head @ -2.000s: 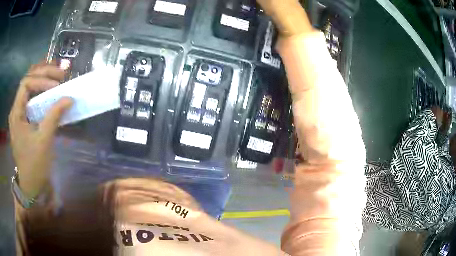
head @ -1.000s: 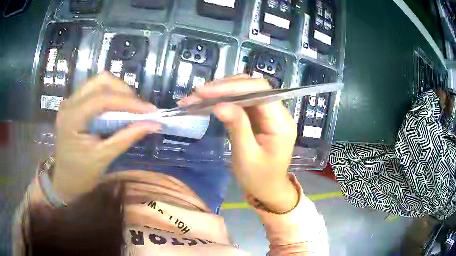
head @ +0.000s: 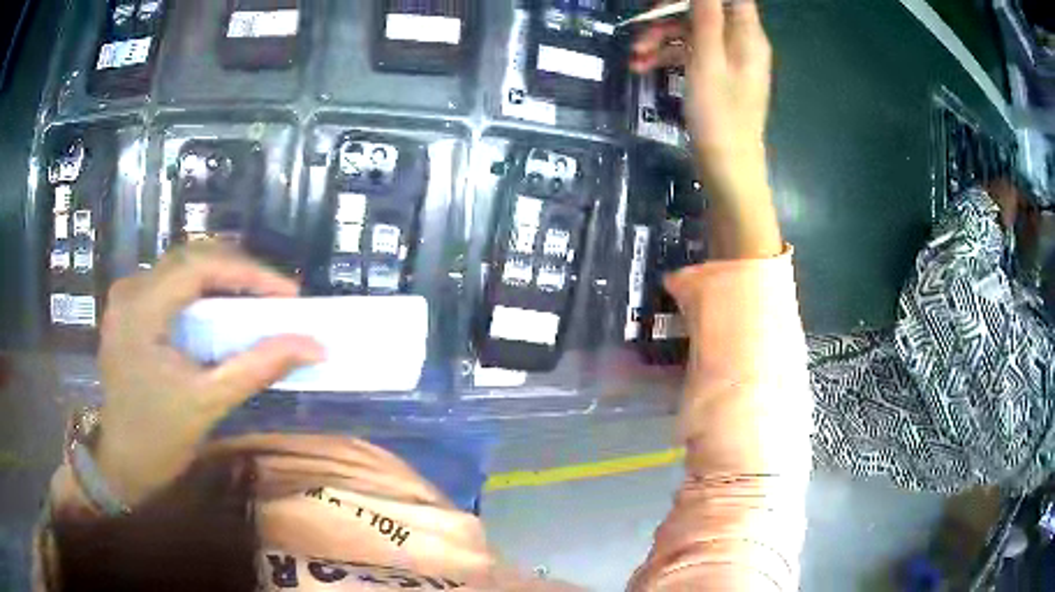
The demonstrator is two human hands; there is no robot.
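My left hand (head: 191, 370) holds a white to pale blue label sheet (head: 359, 343) flat above the near edge of the clear tray (head: 451, 120). My right hand (head: 723, 87) is stretched out over the far right part of the tray and holds slim tweezers (head: 657, 13); their tip is over a black phone housing (head: 575, 32) in the back row. Whether a label is at the tip is too small to tell. More black housings with white labels and pale square patches lie in the tray pockets, such as one near the middle (head: 538, 260).
A person in a black-and-white patterned top (head: 966, 335) is at the right. More black parts lie beyond them on the dark green bench (head: 850, 174). A floor with a yellow line (head: 590, 468) shows below the tray.
A second ago both hands met at the sheet, with the tweezers touching it. Now my right hand and the tweezers are away at the back right, and the sheet shows wider in my left hand.
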